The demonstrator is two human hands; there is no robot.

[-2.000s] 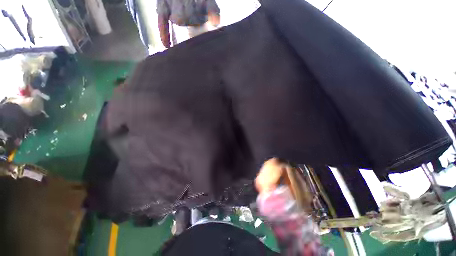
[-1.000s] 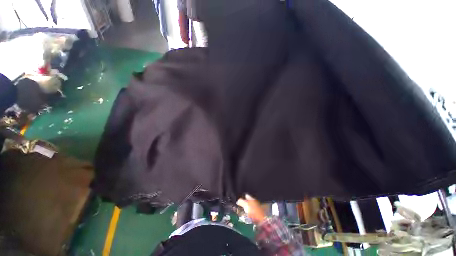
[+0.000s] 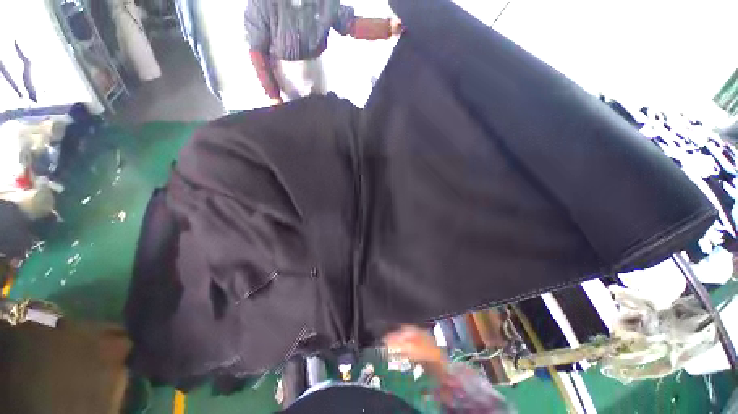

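Note:
A wide black cloth runs from the fabric roll, which lies at an angle on the white table at the right, down to a wrinkled heap at left of centre. A stitched-looking pale edge runs along the cloth's near border. My right hand is blurred at this near edge, low in the centre; whether its fingers grip the cloth cannot be told. My left hand is not in view.
Another person stands across the cloth, one hand at the roll's far end. A pale rag bundle hangs at the right. A brown cardboard box is at lower left. Scraps lie on the green floor; cut pieces lie on the table.
The cloth between roll and heap has dropped and now lies in folds, uncovering the other person. My right hand stays near the near edge. The view has shifted.

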